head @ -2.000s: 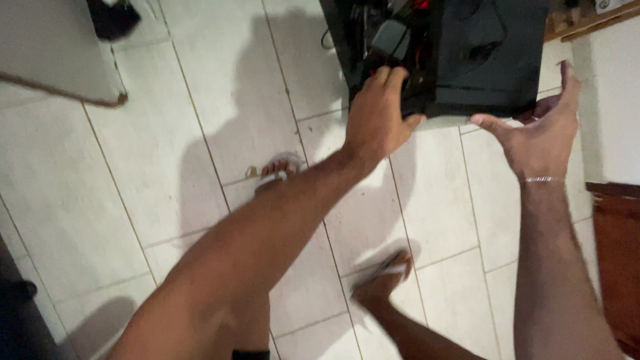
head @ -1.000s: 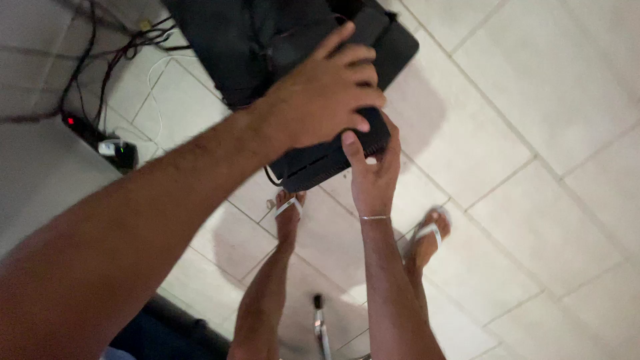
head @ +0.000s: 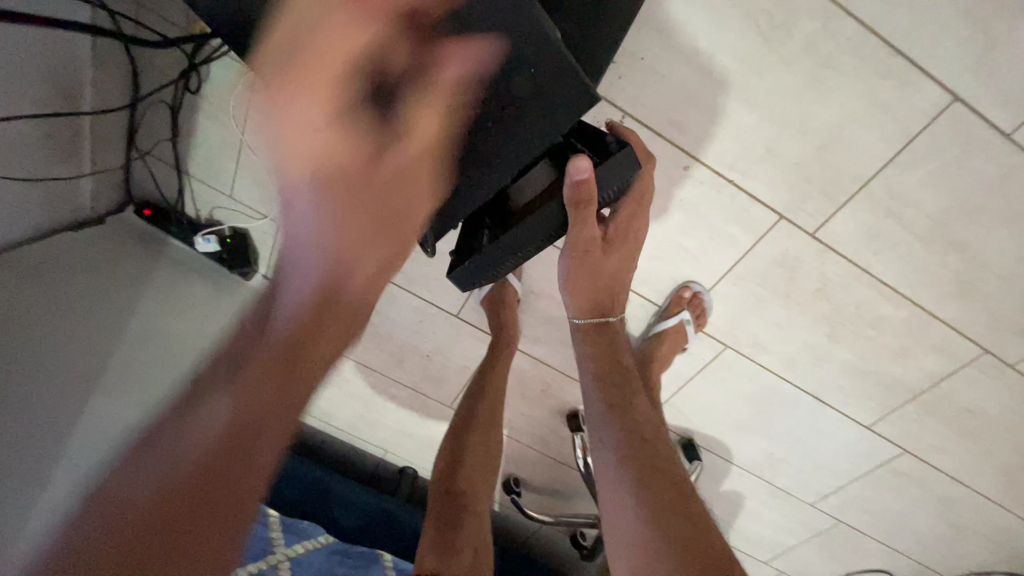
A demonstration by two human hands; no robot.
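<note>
My right hand (head: 604, 216) grips the right end of a black plastic panel (head: 512, 248), thumb on its near side and fingers around the outer edge. The panel looks like the front cover of a computer case, hollow inside with small vent holes along its edge. It is tilted and partly apart from the black computer case (head: 520, 96) above it; whether the two still touch at some point I cannot tell. Blurred by motion, my left hand (head: 368, 104) is raised nearer the camera, over the case's left part, its fingers apart and nothing seen in it.
At left a power strip (head: 196, 240) with a red light and a white plug lies by the wall, below hanging black cables (head: 168, 96). Feet in white flip-flops (head: 680, 312) stand on the tiled floor. Chrome chair legs (head: 560, 516) and a blue patterned fabric (head: 296, 548) are lower down.
My left hand has lifted from the black case towards the camera. A gap now shows between panel and case, with my right hand still at the panel. The view has turned since the first frame.
</note>
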